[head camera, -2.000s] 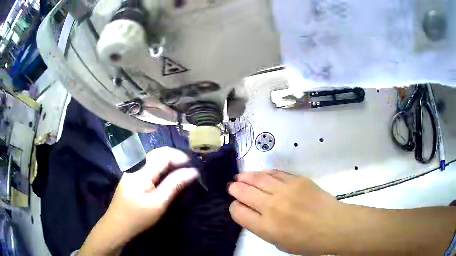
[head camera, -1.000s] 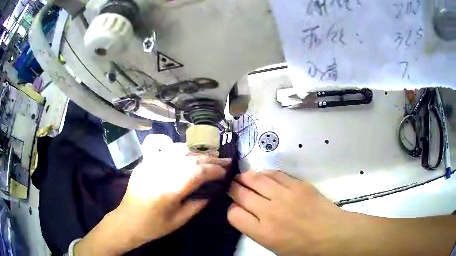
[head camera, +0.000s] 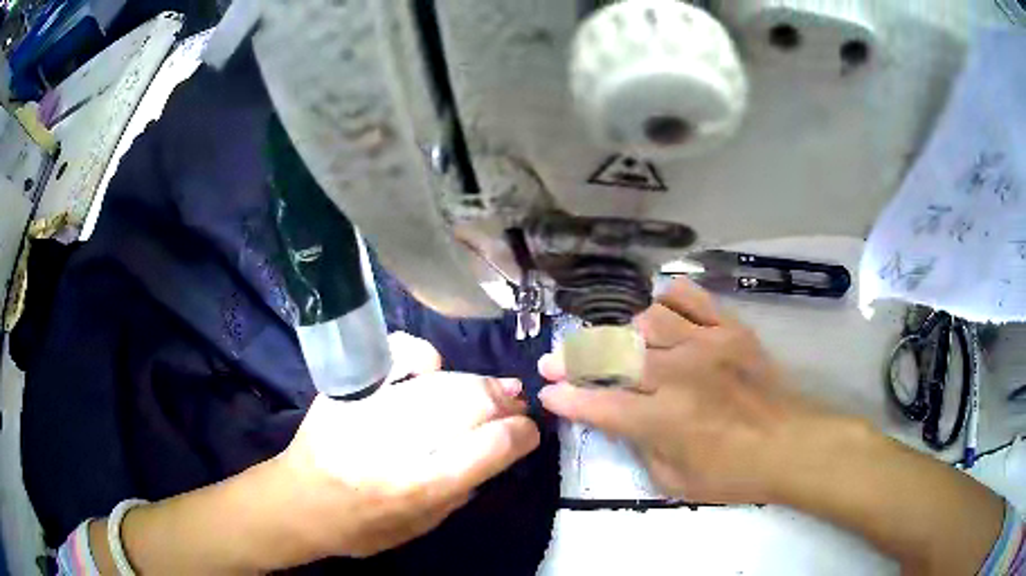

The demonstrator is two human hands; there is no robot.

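Observation:
The dark navy garment piece (head camera: 169, 326) covers the left side and runs under the off-white machine head (head camera: 495, 68). The presser foot and needle (head camera: 527, 315) sit at the cloth's right edge. My left hand (head camera: 405, 450) lies on the cloth in front of the foot, fingers bent, pinching the cloth edge; overexposure hides detail. My right hand (head camera: 698, 394) is right of the edge, thumb and fingertip at the cloth's edge, partly behind the cream tension knob (head camera: 604, 358). Whether it grips cloth cannot be told. The machine lamp (head camera: 326, 270) hangs above my left hand.
Black-handled thread snips (head camera: 776, 273) lie on the machine bed behind my right hand. Scissors (head camera: 934, 377) and a pen (head camera: 973, 394) lie at far right. A paper note (head camera: 968, 191) hangs at upper right. The white ribbed dial (head camera: 658, 73) is on the head.
The view has shifted, so the machine head and lamp sit further right and the foot shows. My right hand has moved forward beside the foot, behind the knob. My left hand stays on the cloth.

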